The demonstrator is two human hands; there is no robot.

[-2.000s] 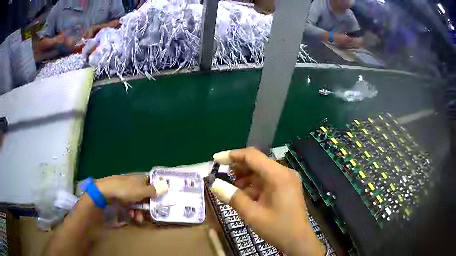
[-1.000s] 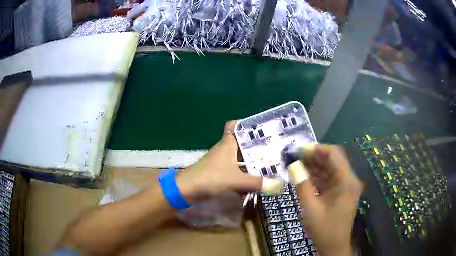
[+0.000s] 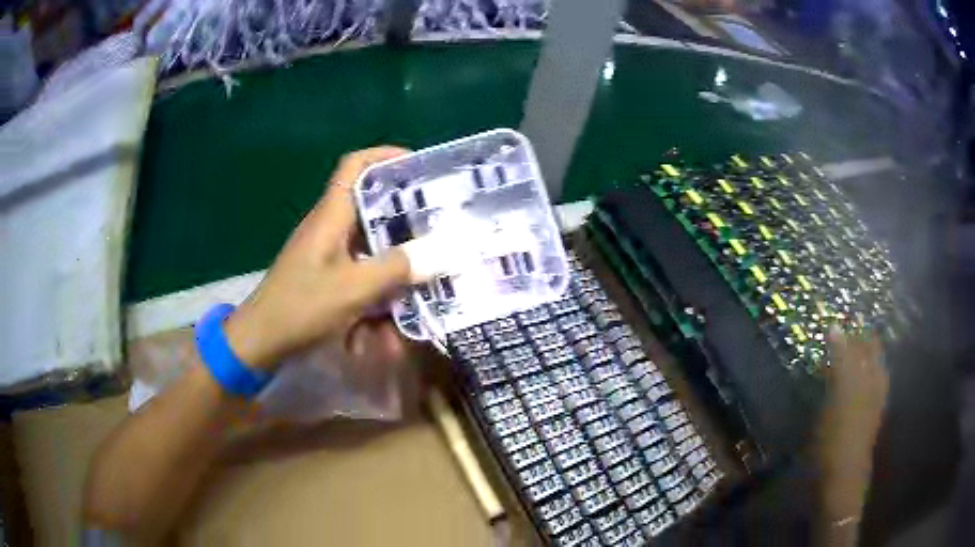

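Observation:
My left hand (image 3: 331, 262), with a blue wristband, holds the white housing shell (image 3: 486, 208) tilted up, its open side facing me. The thumb lies over the inside of the shell. Dark slots show inside, and a small black part (image 3: 398, 229) sits at the shell's left side. My right hand (image 3: 850, 374) is blurred at the near edge of the PCB stack (image 3: 764, 251), at the right. Its fingertips are unclear against the boards, so I cannot tell whether it grips one. A clear plastic bag (image 3: 321, 385) hangs below my left hand.
Boxed small parts (image 3: 599, 417) stand in tight rows below the shell. A pale stick-like handle (image 3: 465, 454) lies on brown cardboard (image 3: 321, 481). A white board (image 3: 64, 214) is at left. Beyond are the green conveyor belt (image 3: 267, 160), a grey post (image 3: 567, 96) and white cords (image 3: 321, 27).
My right hand has left the shell and moved right to the PCB stack. The black part it held now shows at the shell's left side. The view has shifted, showing more boxed parts.

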